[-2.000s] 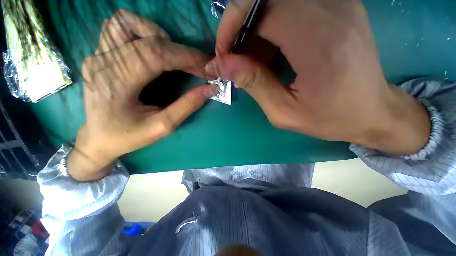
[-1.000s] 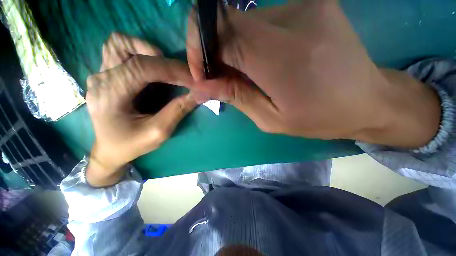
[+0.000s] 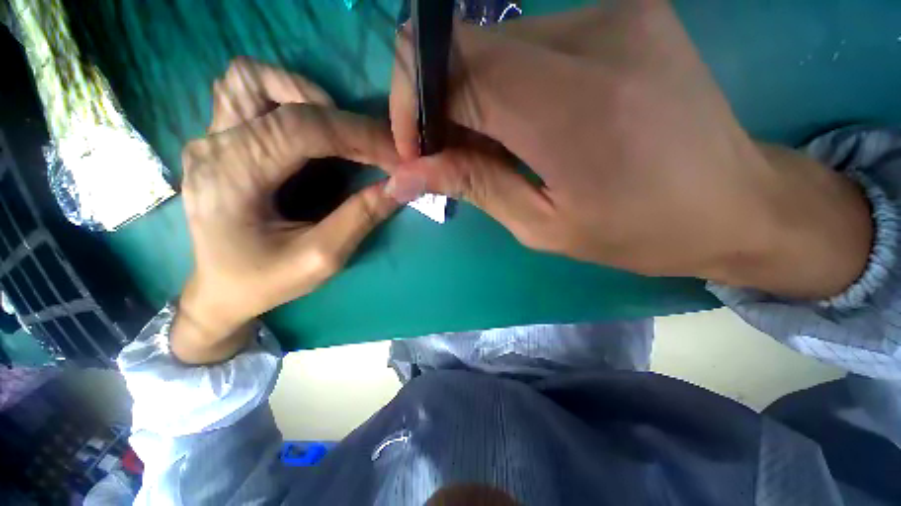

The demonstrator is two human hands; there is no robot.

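A small white label [image 3: 431, 208] shows as a corner sticking out below the fingertips of both hands. My left hand [image 3: 267, 198] pinches it between thumb and forefinger. My right hand [image 3: 593, 148] meets the left at the fingertips, its thumb over the label. It also holds dark tweezers [image 3: 431, 74] upright between its fingers, with the tips hidden by the hand. Most of the label is covered, so its marks cannot be read.
A bundle of yellow-white strips in a clear bag [image 3: 109, 168] lies left of the hands on the green mat [image 3: 474, 287]. A black divided tray [image 3: 49, 287] is at the far left. A shiny dark item [image 3: 487, 10] shows at the top edge.
Both hands have closed in over the label, so less of it shows. The tweezers have turned from slanted to nearly upright. The bag and the divided tray now appear further right in the view.
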